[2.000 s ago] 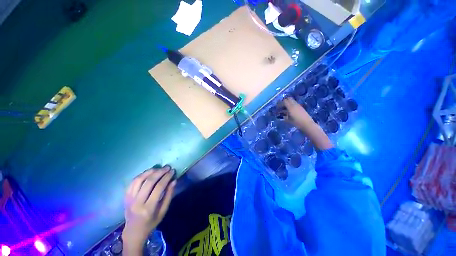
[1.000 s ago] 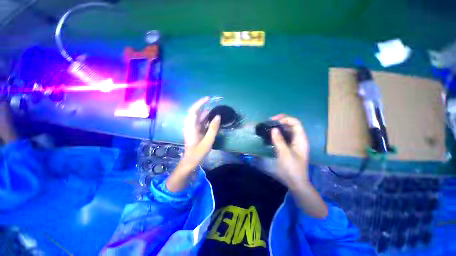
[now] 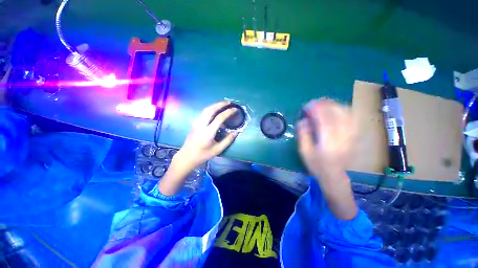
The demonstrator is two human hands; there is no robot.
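Note:
My left hand (image 3: 209, 131) has its fingers around a round black part (image 3: 234, 117) on the green bench, with shiny clear film at its edge. A second round black part (image 3: 273, 125) lies face up just right of it, its greyer face showing a faint mark. My right hand (image 3: 329, 136) is blurred, over the bench right of that part. Something dark shows at its fingers, but I cannot tell if it is held. The dispensing syringe (image 3: 394, 128) lies on the cardboard sheet (image 3: 431, 136), blue needle tip pointing away from me.
A yellow tool holder (image 3: 265, 40) with thin tools stands at the back. An orange-red fixture frame (image 3: 132, 68) and glaring gooseneck lamp (image 3: 86, 64) are at left. A crumpled white tissue (image 3: 418, 70) is at right. Blister trays lie below the bench edge, left (image 3: 152, 170) and right (image 3: 414, 230).
Both hands came from apart to the middle with black parts. Since one second ago, one part lies on the bench between them, my left hand has lowered its part, and my right hand has moved right.

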